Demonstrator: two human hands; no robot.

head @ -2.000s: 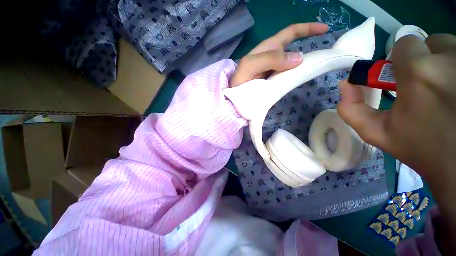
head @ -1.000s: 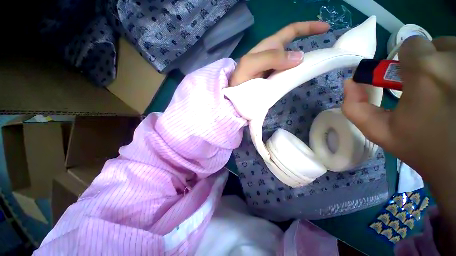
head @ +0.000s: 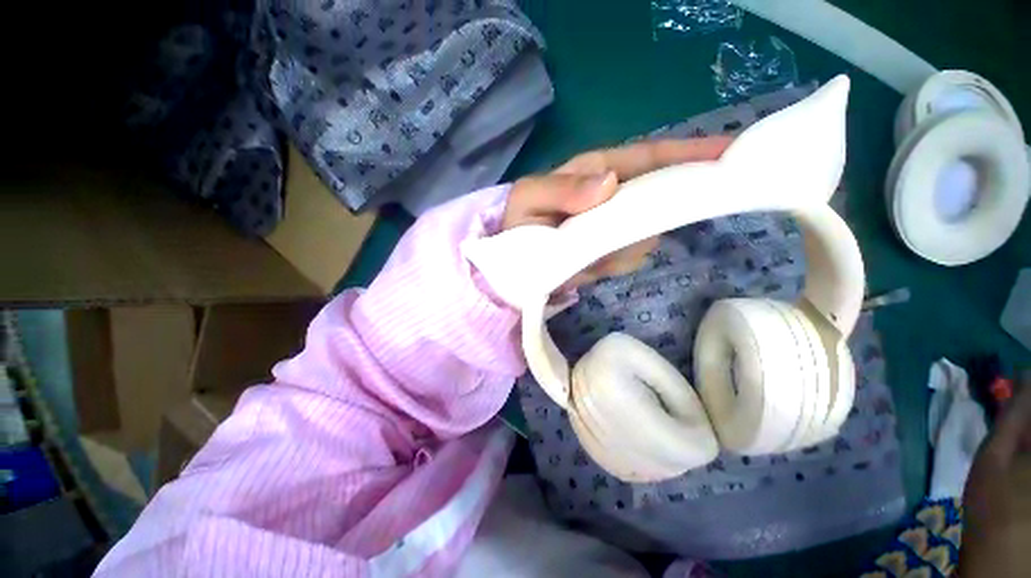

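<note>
My left hand (head: 565, 198) holds the cream-white cat-ear headphones (head: 667, 209) by the headband, above the grey printed bag (head: 724, 519). The two ear cups hang side by side towards me, their cushions showing. My right hand (head: 1001, 491) is at the lower right edge, dark, blurred and cut off. A small red thing (head: 1001, 387) shows just above its fingers; whether they touch it I cannot tell. A crumpled white cloth (head: 955, 429) lies beside that hand. The blue decoration sheet (head: 921, 553) with gold-and-white shapes is partly cut off at the bottom.
White spare ear cups (head: 961, 186) lie at the right on the green mat (head: 611, 57), with a white band running up from them. Clear crinkled plastic (head: 752, 68) lies at the top. Printed bags (head: 396, 90) fill an open cardboard box (head: 136, 265) at the left.
My right hand has moved from beside the headband down to the lower right edge, away from the headphones. The headphones have tilted and sit slightly lower, still in my left hand.
</note>
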